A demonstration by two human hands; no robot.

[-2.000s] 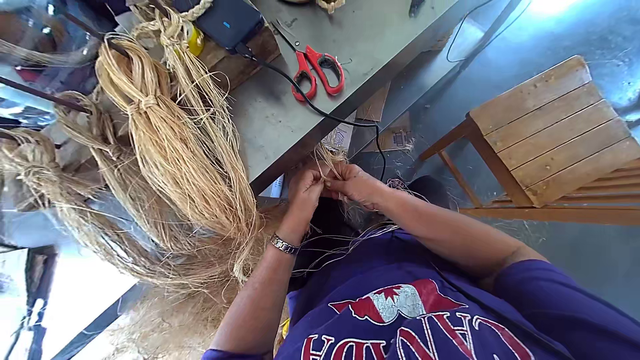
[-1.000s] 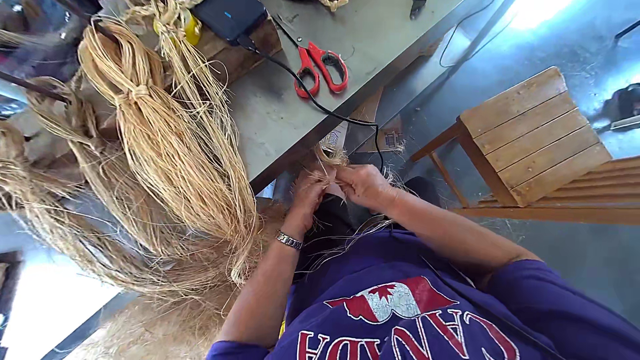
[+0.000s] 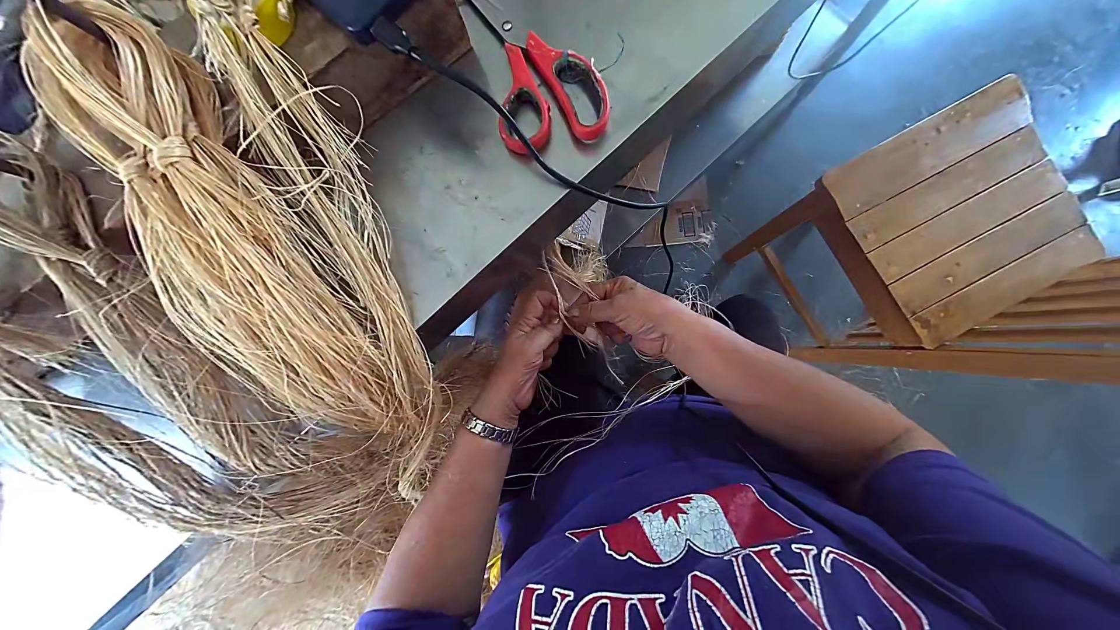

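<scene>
My left hand (image 3: 531, 337), with a metal-band watch at its wrist, pinches thin pale plant fibers just past the table edge. Against it, my right hand (image 3: 626, 315) grips the same fibers between thumb and fingers. A small bunch of fibers (image 3: 577, 267) rises from between both hands, and loose strands trail down over my lap. What the fingertips do exactly is partly hidden. Scissors with red handles (image 3: 556, 92) lie on the gray table (image 3: 455, 192) above the hands. Large tied hanks of straw-colored fiber (image 3: 254, 289) hang on the left.
A black cable (image 3: 560, 175) runs from a dark device (image 3: 359, 13) across the scissors and over the table edge. Cardboard pieces (image 3: 682, 219) lie below the table. To the right stands a wooden slatted chair (image 3: 962, 210). A heap of loose fiber (image 3: 289, 569) is at lower left.
Both hands stay close together at the fibers, with small shifts of the fingers. The scissors and the tied hanks have not plainly moved.
</scene>
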